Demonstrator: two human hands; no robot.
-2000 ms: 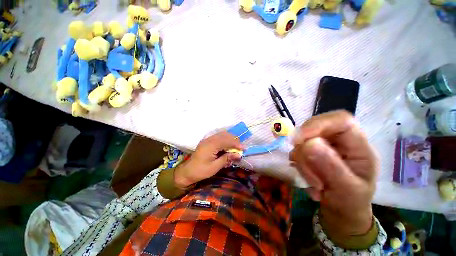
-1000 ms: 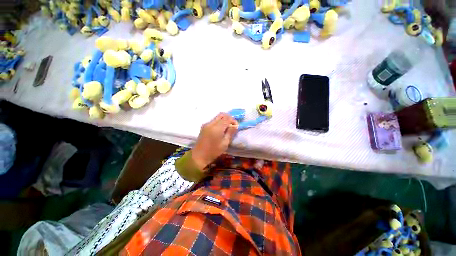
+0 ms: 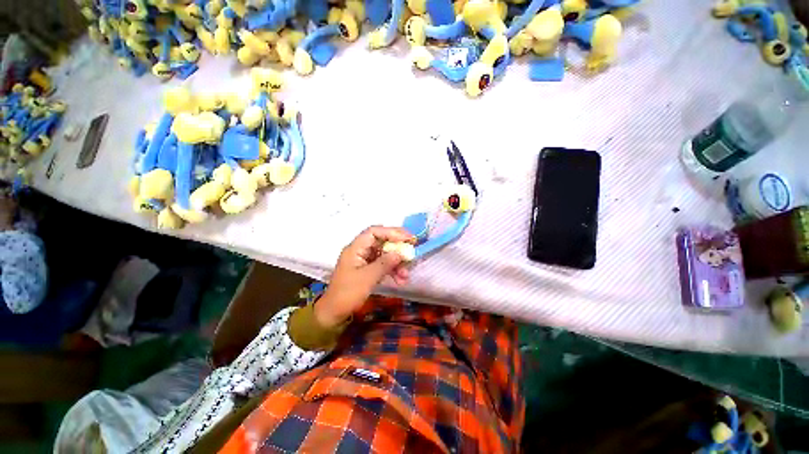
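My left hand (image 3: 362,270) is at the table's near edge, its fingertips pinching one pale yellow end of a plush toy piece (image 3: 443,236). The piece's blue tube curves to the right and up to its other yellow end, which has a dark red eye-like spot and lies beside the thread snips (image 3: 459,166). A flat blue tag (image 3: 415,223) shows next to the fingers. My right hand is out of the picture. I cannot make out a needle or thread.
A toy pile (image 3: 213,160) lies to the left, with larger heaps (image 3: 266,31) along the far side. A black smartphone (image 3: 565,207), clear bottle (image 3: 729,140), white jar (image 3: 761,197) and purple tin (image 3: 710,269) are to the right. A cardboard box (image 3: 253,306) is below the edge.
My right hand was raised at the right two seconds ago and has gone out of view. My left hand keeps its pinch; compared with one second ago, more of its fingers and the yellow end show.
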